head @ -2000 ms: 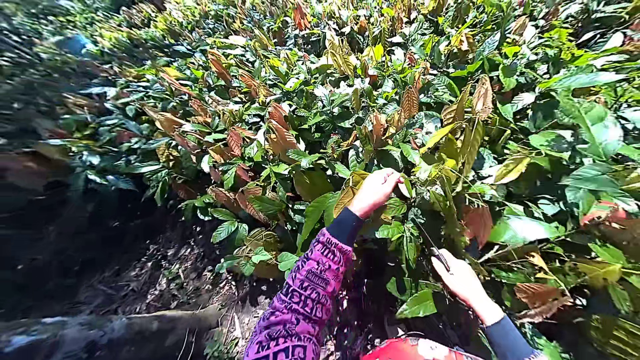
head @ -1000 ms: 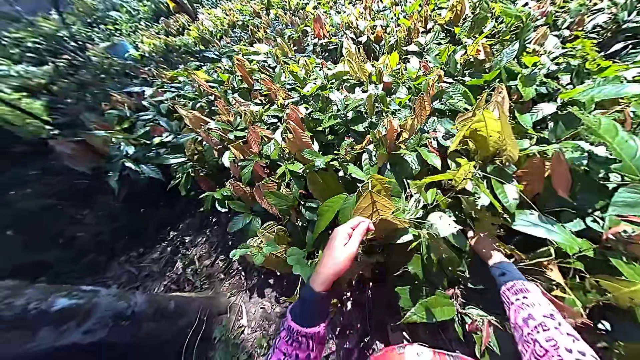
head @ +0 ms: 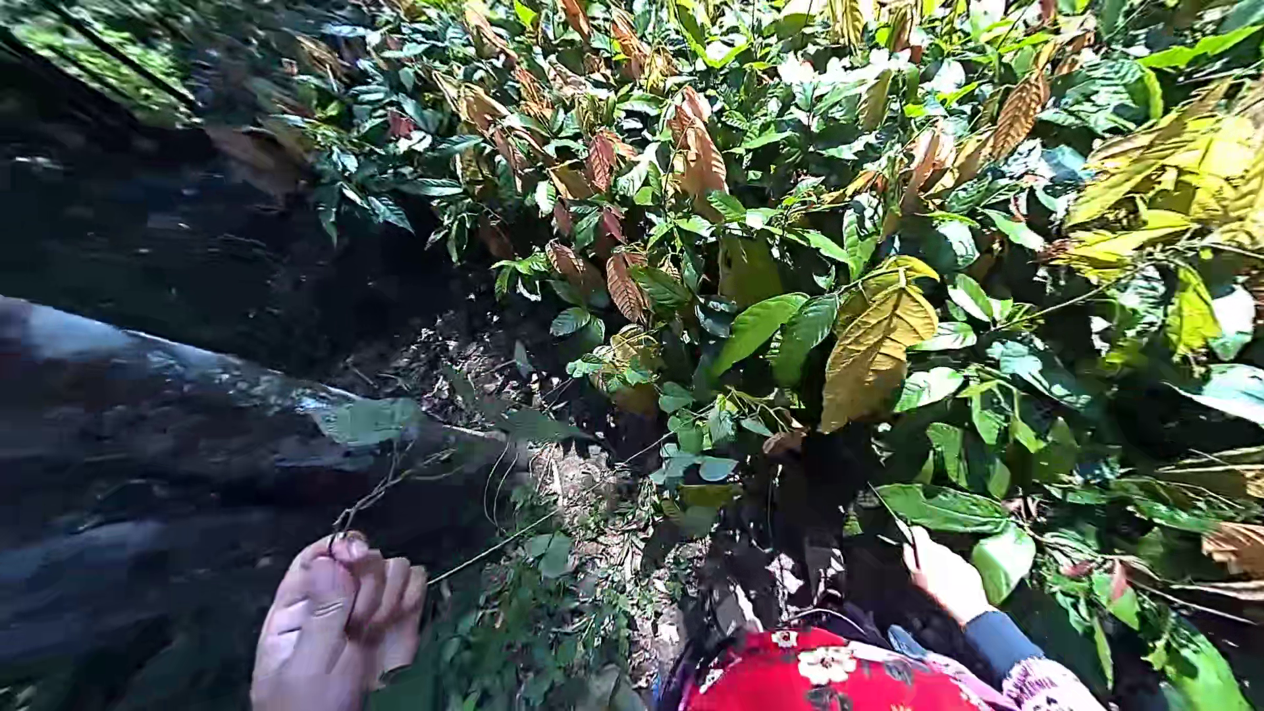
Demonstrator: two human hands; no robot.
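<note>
My left hand (head: pixel 341 617), at the lower left, is closed on a thin vine stem (head: pixel 373 494) that bears a few green leaves; a strand of it stretches right toward the plants. At the lower right, my right hand (head: pixel 943 573) is closed around a thin tool (head: pixel 894 513), seen as a narrow dark and light line; its kind is unclear. That hand lies beside green leaves (head: pixel 1002 563) of the dense plants. A large yellow-brown leaf (head: pixel 874 355) hangs above and left of it.
Dense leafy plants (head: pixel 750 217) with green, yellow and brown leaves fill the top and right. A thick log or trunk (head: pixel 197 395) lies at left. Ground with leaf litter (head: pixel 583 484) shows between. Red flowered cloth (head: pixel 829 671) covers my lap or front.
My left hand has moved from the plants by the yellow-brown leaf to the lower left, with the vine in it. The view has shifted.
</note>
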